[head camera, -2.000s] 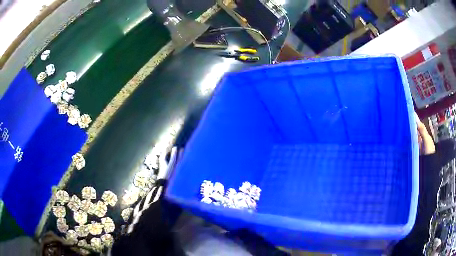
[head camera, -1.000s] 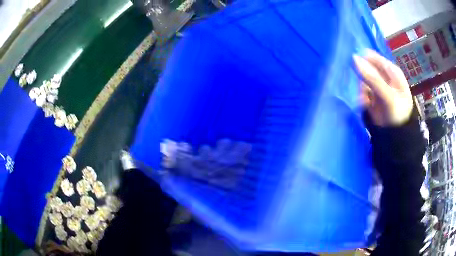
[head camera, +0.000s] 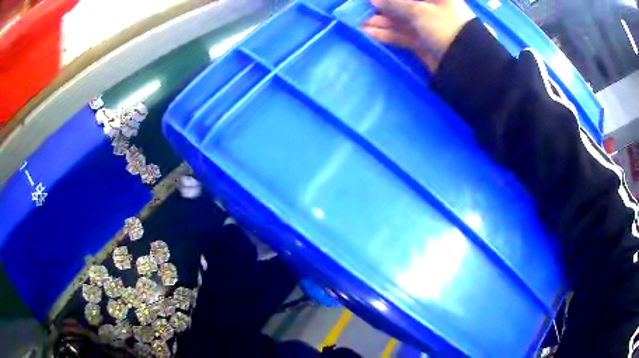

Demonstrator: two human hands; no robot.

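Note:
The blue plastic tote (head camera: 392, 189) fills the middle, steeply tilted, with its ribbed outer side towards me; its inside is hidden. My right hand (head camera: 417, 28), bare, grips it at the top edge. My left hand is hidden at the tote's lower left; only the dark sleeve and small pale patches near it show, so its hold cannot be told. Many small white assemblies (head camera: 147, 290) lie in a loose heap on the dark green bench at the lower left. More small white assemblies (head camera: 122, 126) lie on the green belt beside the blue sheet (head camera: 77, 217).
The speckled edge strip (head camera: 105, 255) runs between belt and bench. A red surface (head camera: 28, 63) is at the upper left. Grey floor with yellow lines (head camera: 336, 330) shows below the tote. My black right sleeve (head camera: 504, 119) crosses the right side.
The tote has turned from open side facing me to its outer side facing me, hiding the white assemblies inside. My right hand has moved up and left with it. The pliers have left view.

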